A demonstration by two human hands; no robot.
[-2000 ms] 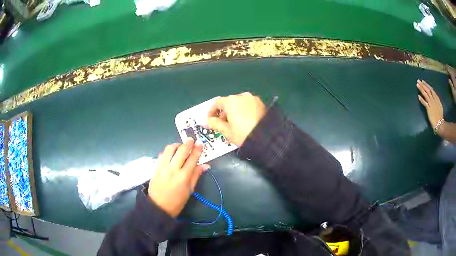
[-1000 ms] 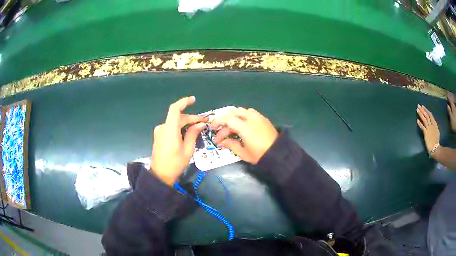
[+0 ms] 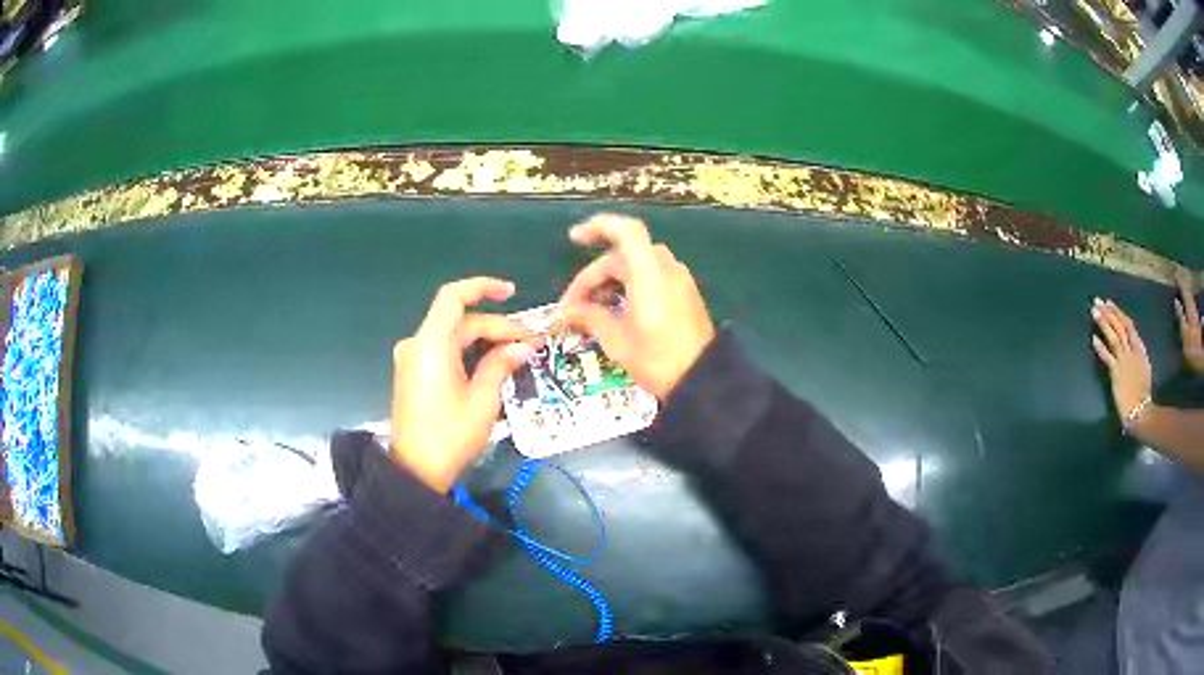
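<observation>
The white housing (image 3: 581, 434) lies open on the dark green bench with the green circuit board (image 3: 607, 379) inside. Thin dark lead wires (image 3: 557, 375) cross the board. My left hand (image 3: 456, 382) is at the housing's upper left, thumb and index finger pinched near the wires. My right hand (image 3: 640, 310) is over the upper edge, thumb and index finger close together beside the left fingertips. What the fingertips hold is too small to tell. The plastic bag (image 3: 258, 492) with a white bundle lies left of the housing, partly behind my left sleeve.
A blue coiled cord (image 3: 561, 570) runs from my left wrist to the bench edge. A tray (image 3: 37, 396) of blue-and-white pieces is at far left. A thin dark rod (image 3: 881, 313) lies at right. Another person's hands (image 3: 1122, 356) rest at far right. A white bundle (image 3: 621, 19) lies on the conveyor.
The housing has turned more level and shows more of its board. My left hand has moved up from the board to the wires. My right hand has lifted its fingers. The conveyor bundle has moved right.
</observation>
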